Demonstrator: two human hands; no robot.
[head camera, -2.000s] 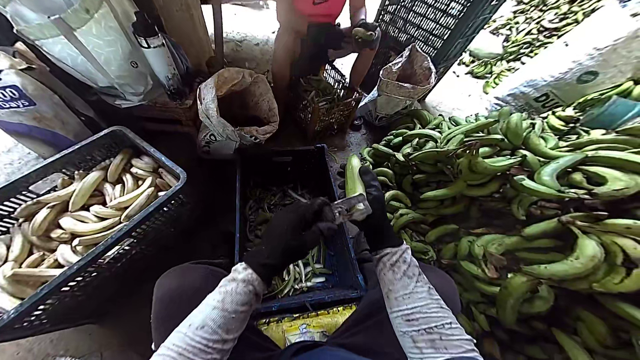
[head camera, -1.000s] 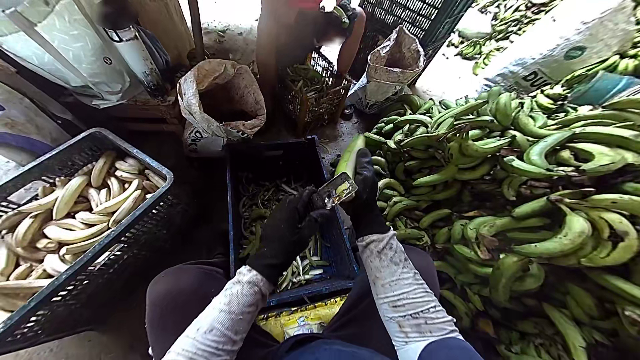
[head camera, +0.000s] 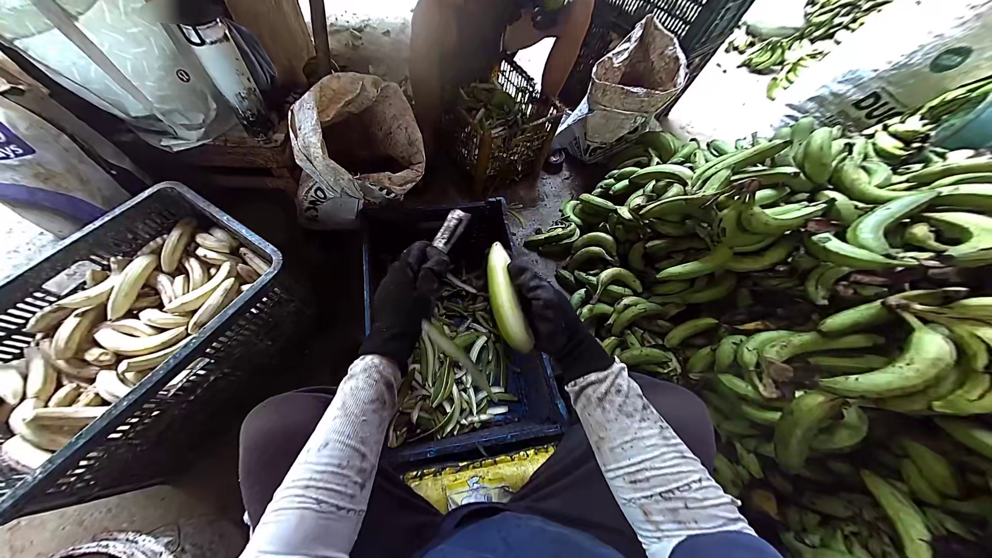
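Both of my hands wear dark gloves above a dark blue plastic crate (head camera: 535, 403) of green peel strips (head camera: 453, 372). My left hand (head camera: 407, 291) grips a metal peeling tool (head camera: 452, 229), its upper end sticking out past the fingers. My right hand (head camera: 550, 314) holds a partly peeled green plantain (head camera: 508, 298) upright, tip up, with pale flesh showing along it. Below my left hand a blurred strip of peel (head camera: 459, 358) hangs over the crate. Peeled plantains (head camera: 147, 302) fill a black crate (head camera: 267, 256) at the left. Unpeeled green plantains (head camera: 697, 256) lie heaped at the right.
Two open woven sacks (head camera: 310, 155) (head camera: 628, 101) stand beyond the blue crate. Between them a person's legs and arms (head camera: 570, 46) surround a perforated crate (head camera: 496, 147) of green scraps. A yellow item (head camera: 480, 474) sits between my knees. A white bottle (head camera: 225, 74) stands back left.
My left hand has moved away from the plantain with the peeling tool, which was against it earlier. More pale flesh shows on the plantain. The other person's hands have moved down to the perforated crate.
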